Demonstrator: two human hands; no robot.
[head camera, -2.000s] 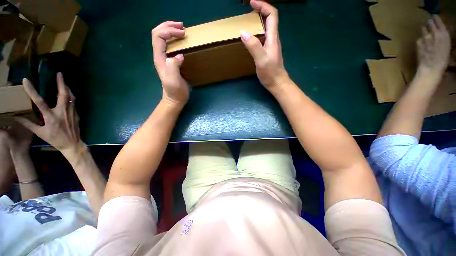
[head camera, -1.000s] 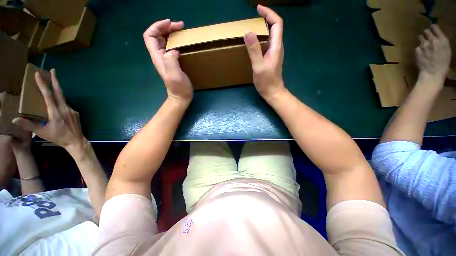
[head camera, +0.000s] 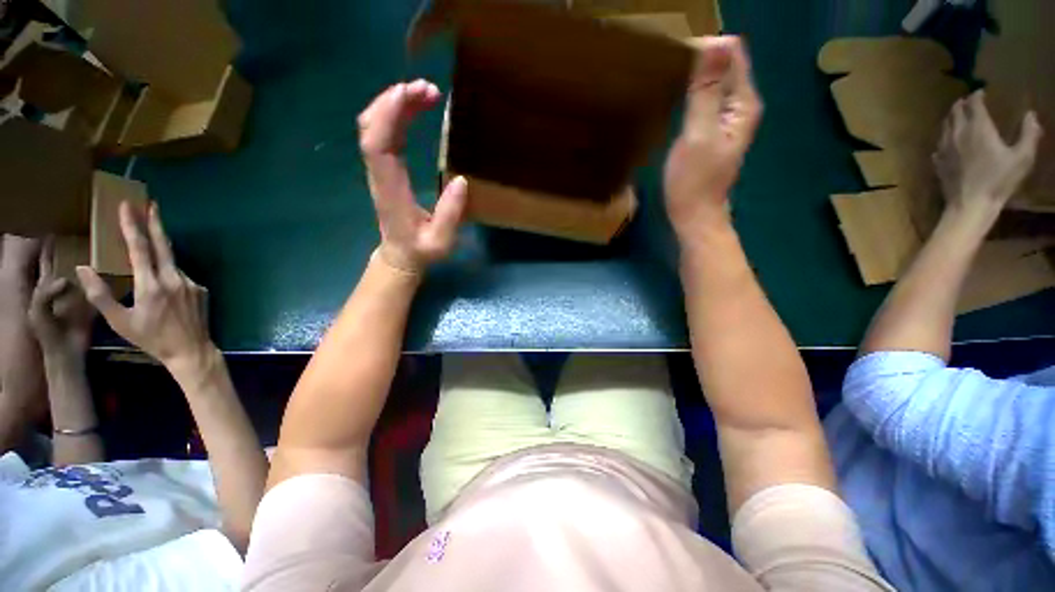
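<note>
A brown cardboard mailer box (head camera: 550, 212) is in front of me at the top centre, its large dark lid panel (head camera: 567, 98) raised and slightly blurred. Its low lighter wall faces me, with a dark shadow below. My left hand (head camera: 411, 174) is at the box's left side, fingers spread and thumb tip by the lower left corner. My right hand (head camera: 712, 139) is upright at the right side, fingertips by the lid's upper right corner; whether they grip it is unclear.
Another box (head camera: 665, 16) shows behind the lid. At left, a person's hand (head camera: 162, 306) is beside part-folded boxes (head camera: 185, 110). At right, another person's hand (head camera: 983, 156) rests on flat die-cut blanks (head camera: 891, 98). The green table's front edge (head camera: 555, 350) crosses the view.
The box, earlier closed between both hands, now shows a raised lid and has turned. My right hand has moved right, and my left fingers have come away. The view has shifted, showing a box behind.
</note>
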